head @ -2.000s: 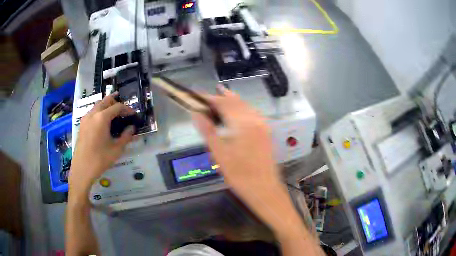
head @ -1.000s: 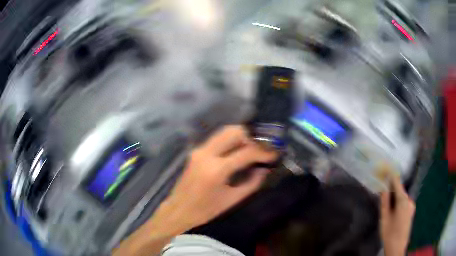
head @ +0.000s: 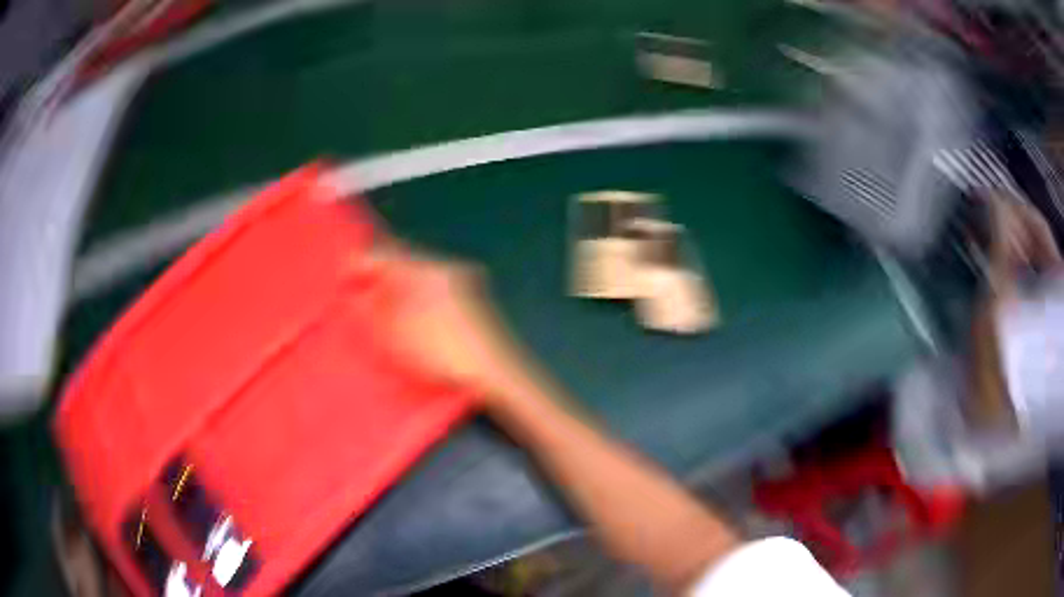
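Note:
The whole view is blurred. A red tray (head: 257, 350) lies tilted across the left on a green-topped bench. A few dark phones (head: 181, 513) with pale, shiny ends sit in its lower left part. My right hand (head: 432, 321) is over the tray's right part, its arm coming from the lower right; its fingers are too blurred to tell whether they hold anything. A faint skin-toned patch beside the tray at the lower left edge may be my left hand, but this is unclear. Two gold-coloured phones (head: 604, 257) lie close together on the bench, right of the tray.
Another pale phone (head: 679, 64) lies farther back on the green bench (head: 467, 222), beyond a pale curved strip (head: 548, 140). A person's hand and pale sleeve (head: 1036, 350) are at the right edge, near a grey object (head: 893, 152). Red items (head: 863, 490) are at the lower right.
The view has swung from the grey-white machines to the green bench and red tray. The black-backed phone held upright by one hand a second ago cannot be made out now.

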